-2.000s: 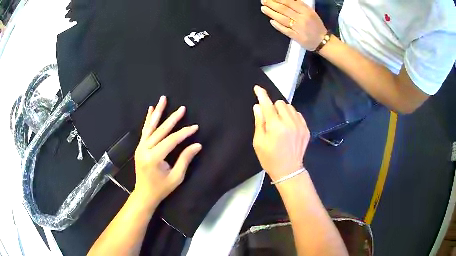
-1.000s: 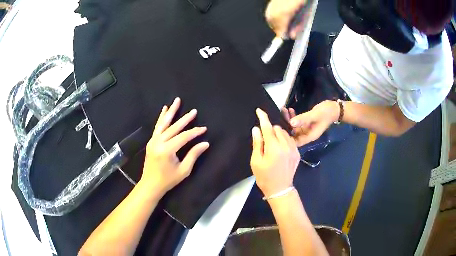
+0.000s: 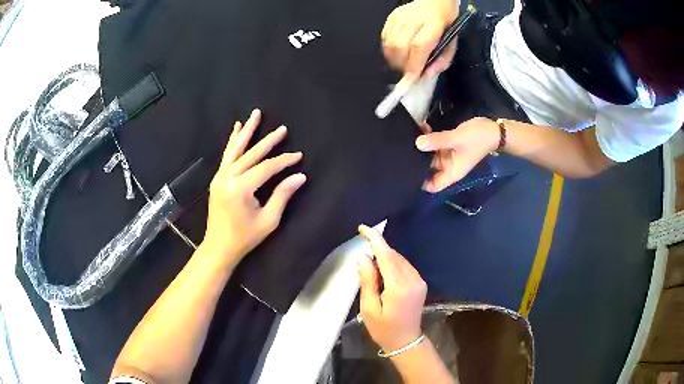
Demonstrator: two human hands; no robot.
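A black tote bag (image 3: 330, 112) lies flat in front of me, with a small white logo badge (image 3: 303, 38) near the top. Its plastic-wrapped handle (image 3: 56, 225) loops out to the left from two dark handle tabs (image 3: 142, 96). A silver zipper pull (image 3: 120, 169) lies by the bag mouth. My left hand (image 3: 251, 191) rests flat on the bag with fingers spread, holding nothing. My right hand (image 3: 390, 281) is at the bag's lower right edge by the white sheet (image 3: 319, 315), thumb and index finger close together; whether they pinch anything is unclear.
A coworker's hand (image 3: 461, 154) touches the bag's right edge; the other hand (image 3: 420, 37) holds a slim dark tool with a pale end (image 3: 391, 99). A brown container (image 3: 480, 341) stands below right. A yellow floor line (image 3: 544, 247) runs at the right.
My right hand has moved down from the bag's right side to its lower edge. My left hand stays on the bag. The coworker's hands have come to the bag's right edge, one with a tool.
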